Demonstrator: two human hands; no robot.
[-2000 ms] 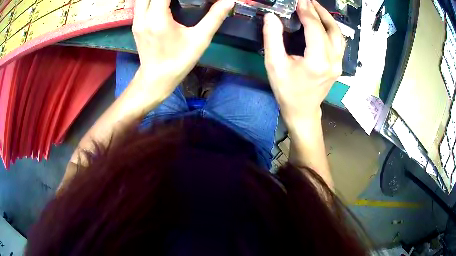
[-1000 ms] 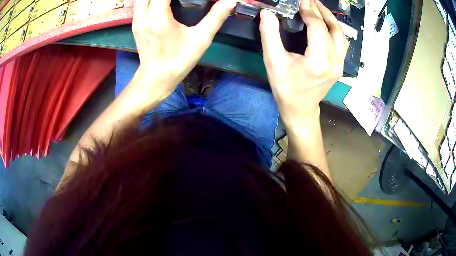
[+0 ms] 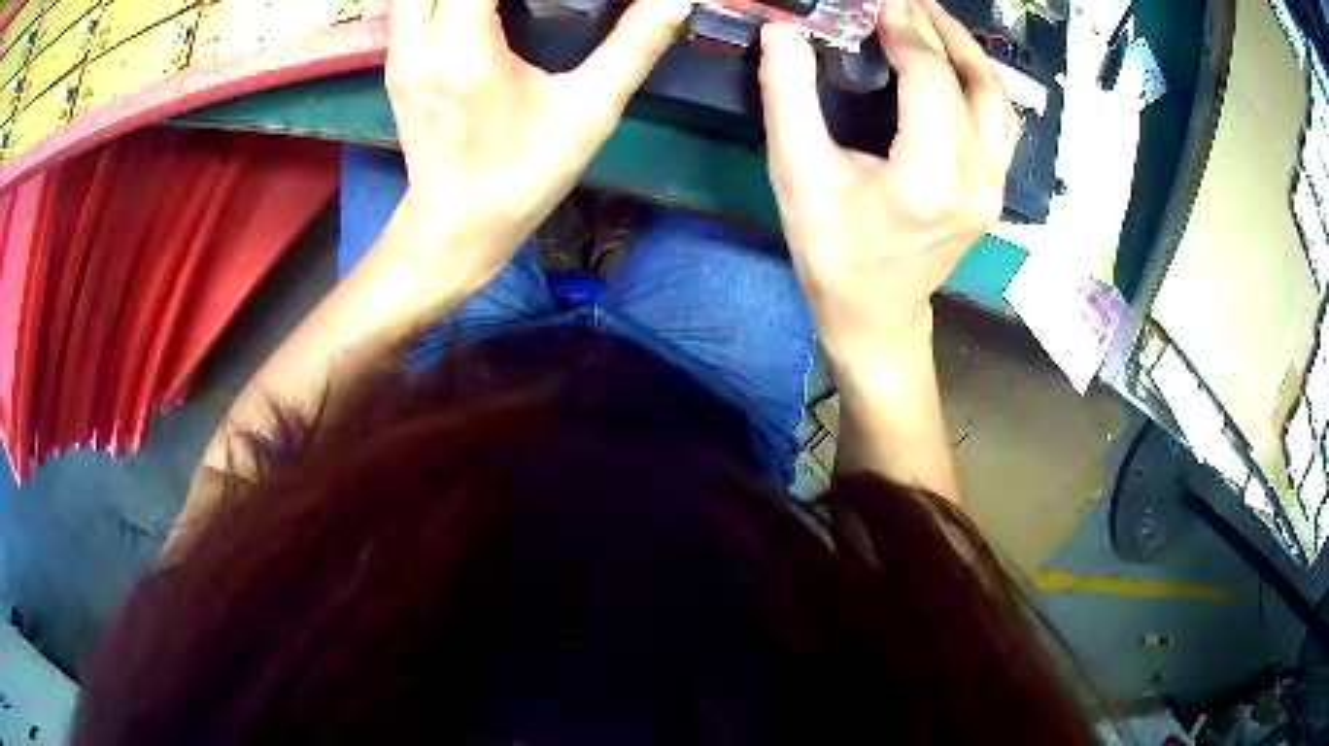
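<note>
The black test fixture (image 3: 700,91) lies at the top edge of the view, partly cut off. A clear acrylic pressure plate (image 3: 816,21) with some red showing sits on it between my hands. My left hand (image 3: 503,124) is at the fixture's left, fingertips cut off by the top edge, thumb reaching to the clear part. My right hand (image 3: 892,168) is at the fixture's right, thumb and fingers around the right end of the clear plate. Whether either hand grips something is hidden or cut off. No display board can be told apart.
A red tray (image 3: 219,91) with rows of yellow boards is at the upper left, with stacked red trays (image 3: 146,292) below the bench. A paper slip (image 3: 1096,161) and pinkish paper (image 3: 1081,313) lie right of the fixture. A cardboard sheet (image 3: 1232,248) with white boards is at far right.
My right thumb has shifted slightly left since the earliest frame. The clear part shows more red than a second ago. My left hand is nearly still.
</note>
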